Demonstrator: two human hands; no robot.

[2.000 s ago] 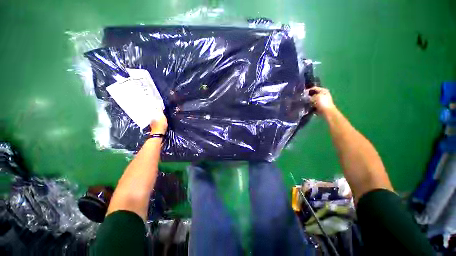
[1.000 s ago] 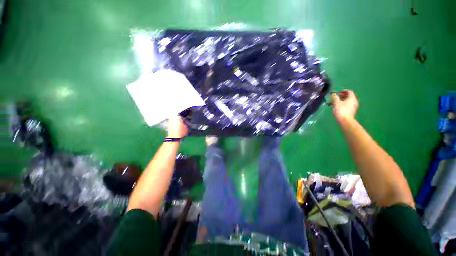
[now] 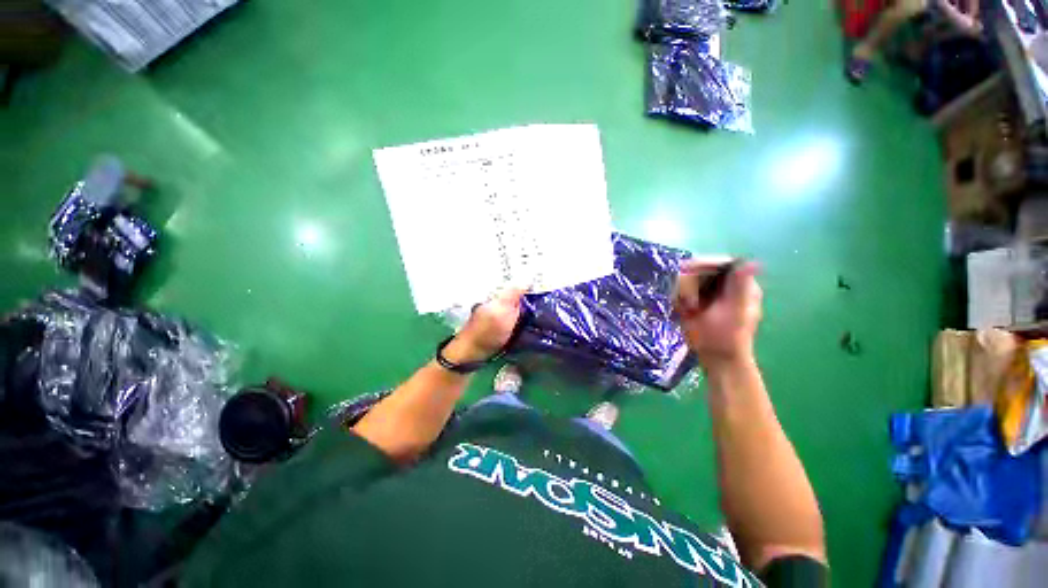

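My left hand [image 3: 494, 324] holds the white stock list [image 3: 500, 218] by its lower edge. The sheet is spread open, with a heading and rows of small print. My right hand [image 3: 721, 308] is to the right of the sheet, fingers curled around a small dark object [image 3: 718, 279], perhaps a pen. The dark garment bundle [image 3: 609, 310] in clear film lies below and behind the sheet. The sheet and my left hand hide part of it.
More bagged bundles [image 3: 693, 86] lie on the green floor at the top. Shiny bagged goods [image 3: 132, 379] and a black round object [image 3: 260, 423] are at the left. Blue sacks [image 3: 977, 465] and a cardboard box [image 3: 983, 149] line the right. A person's arm [image 3: 891, 29] shows at top right.
The view has shifted. The sheet is now raised, more upright and in front of the bundle, which looks smaller and farther off. My right hand has moved in closer to the sheet.
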